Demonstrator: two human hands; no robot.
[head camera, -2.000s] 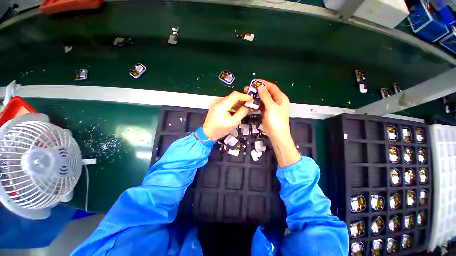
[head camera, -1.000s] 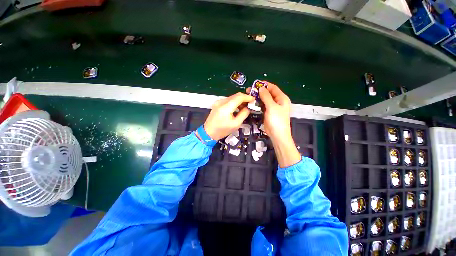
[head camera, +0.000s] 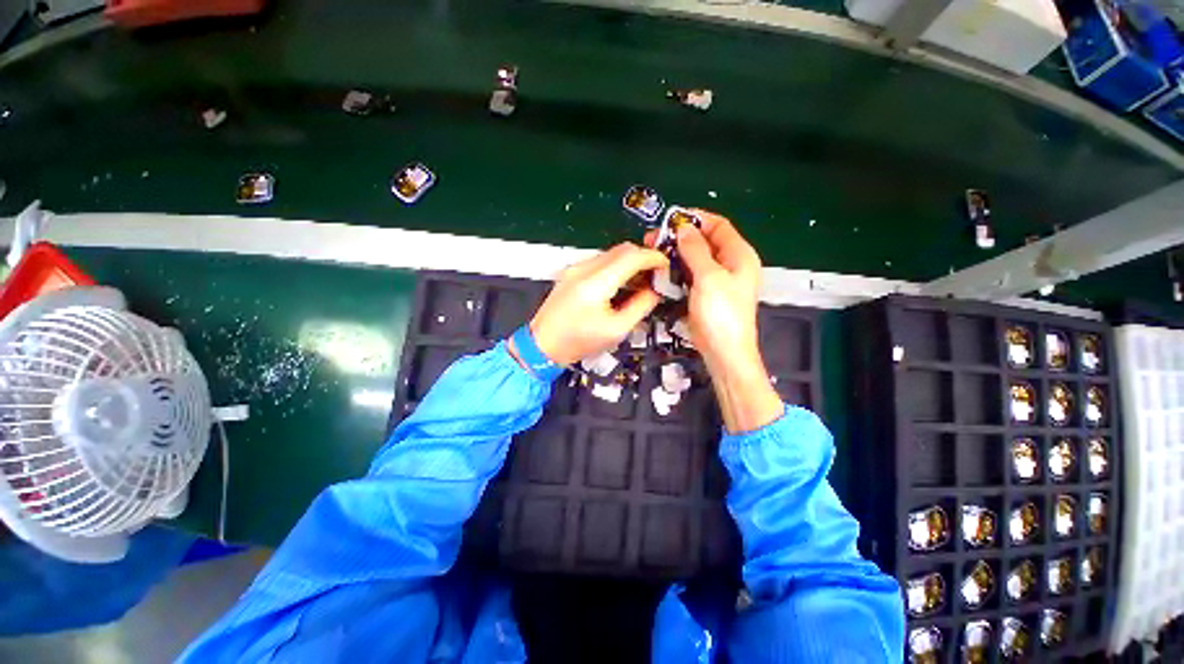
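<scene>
My right hand (head camera: 722, 279) holds a small device housing (head camera: 682, 226) with a silver-white rim and gold inside, above the far edge of the black near tray (head camera: 562, 464). My left hand (head camera: 593, 306) pinches a small pale block (head camera: 667, 282) at the housing's lower end. Whether the two are joined is hidden by the fingers. Loose pale blocks (head camera: 605, 387) with thin dark bits lie heaped in the near tray, just below my hands.
The dark green belt (head camera: 779, 169) crosses the far side, with housings (head camera: 413, 182) and longer joined units (head camera: 980, 218) on it. A white fan (head camera: 104, 422) stands left. A black pocket tray (head camera: 948, 454) with rows of housings and a white tray (head camera: 1153, 480) stand right.
The parts on the belt have moved to the right. My hands have stayed over the near tray's far edge, with the housing and block shifted slightly right and tilted a little.
</scene>
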